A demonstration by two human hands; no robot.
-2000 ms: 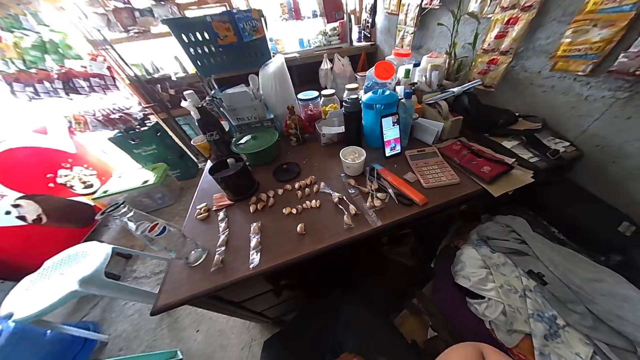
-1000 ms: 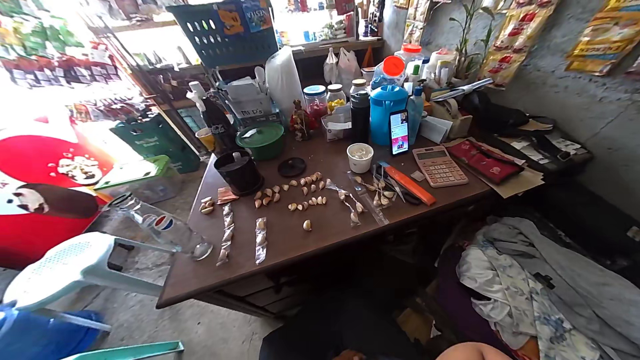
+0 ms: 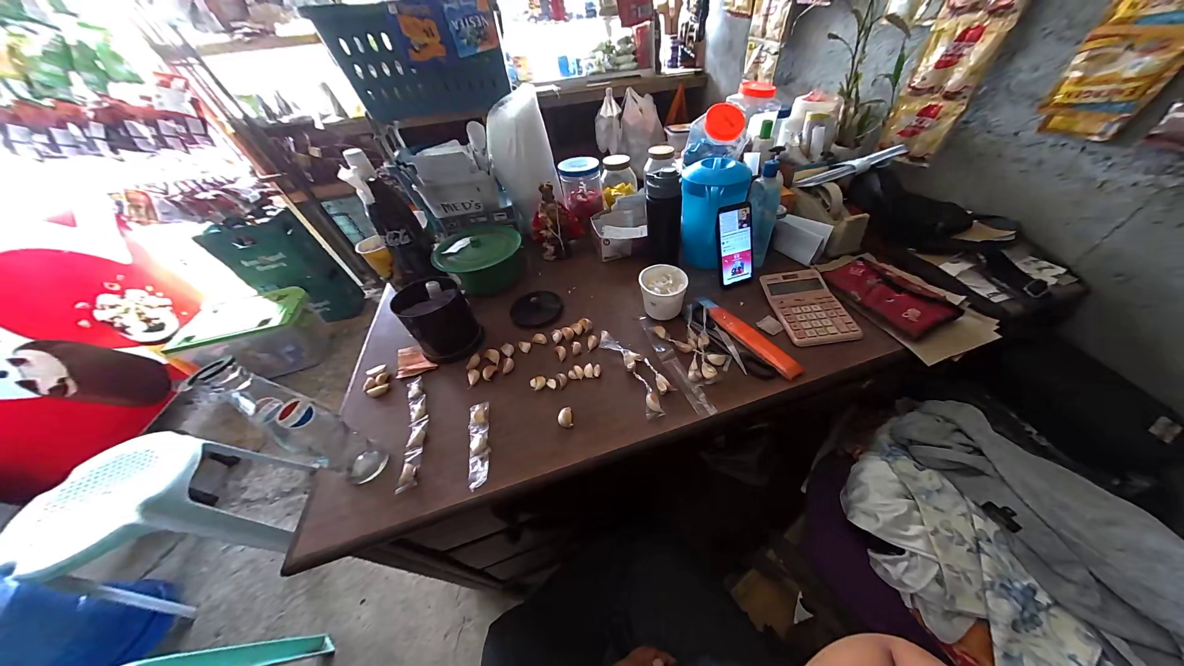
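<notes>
Neither of my hands can be made out; two patches of bare skin at the bottom edge are too cut off to identify. Loose garlic cloves (image 3: 585, 372) lie in small groups on the brown desk (image 3: 518, 453), with a single clove (image 3: 565, 418) nearer the front edge. Two clear plastic strips of cloves, one longer (image 3: 415, 435) and one shorter (image 3: 478, 446), lie at the left. Twisted plastic with cloves (image 3: 636, 370) sits beside a flat clear plastic strip (image 3: 680, 370). More cloves (image 3: 705, 361) lie near scissors (image 3: 726, 340) and an orange-handled tool (image 3: 754, 340).
Behind stand a white tub (image 3: 663, 292), a black container (image 3: 437, 319), a green lidded bowl (image 3: 478, 259), a blue pitcher (image 3: 714, 213) and a phone (image 3: 735, 245). A calculator (image 3: 811, 308) is at the right. A glass bottle (image 3: 296, 421) overhangs the left edge near a plastic stool (image 3: 139, 490).
</notes>
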